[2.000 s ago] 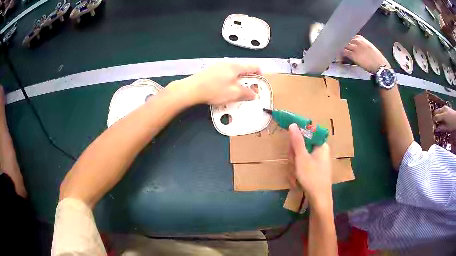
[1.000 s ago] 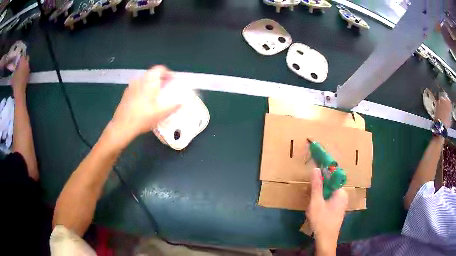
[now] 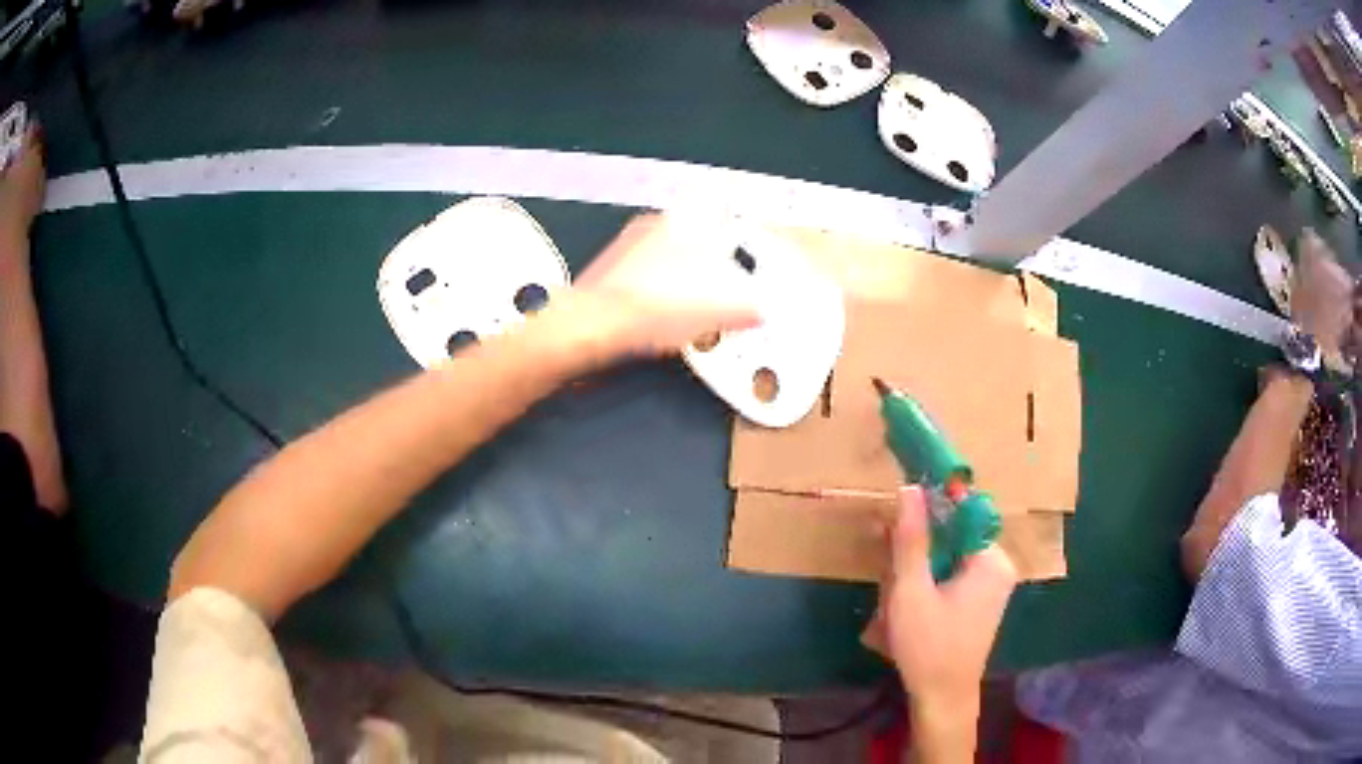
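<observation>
My left hand (image 3: 672, 291), partly blurred, holds a white plastic cover (image 3: 777, 336) with dark holes over the left part of the cardboard sheet (image 3: 956, 358). My right hand (image 3: 944, 597) grips a green glue gun (image 3: 929, 455) with a red trigger above the cardboard. Its dark nozzle points up and left, apart from the cover. Another white cover (image 3: 463, 276) lies on the green bench to the left, partly hidden by my left forearm.
Two white covers (image 3: 817, 52) lie on the belt beyond the pale rail (image 3: 448, 167). A slanting grey post (image 3: 1105, 135) stands at the rail. A black cord (image 3: 150, 284) crosses the bench. A person in a striped sleeve (image 3: 1285, 597) is at right; another person's arm (image 3: 23, 329) is at left.
My left hand has moved right from the bench with a cover and now holds it over the cardboard. A cover remains on the bench at left. The glue gun stays in my right hand.
</observation>
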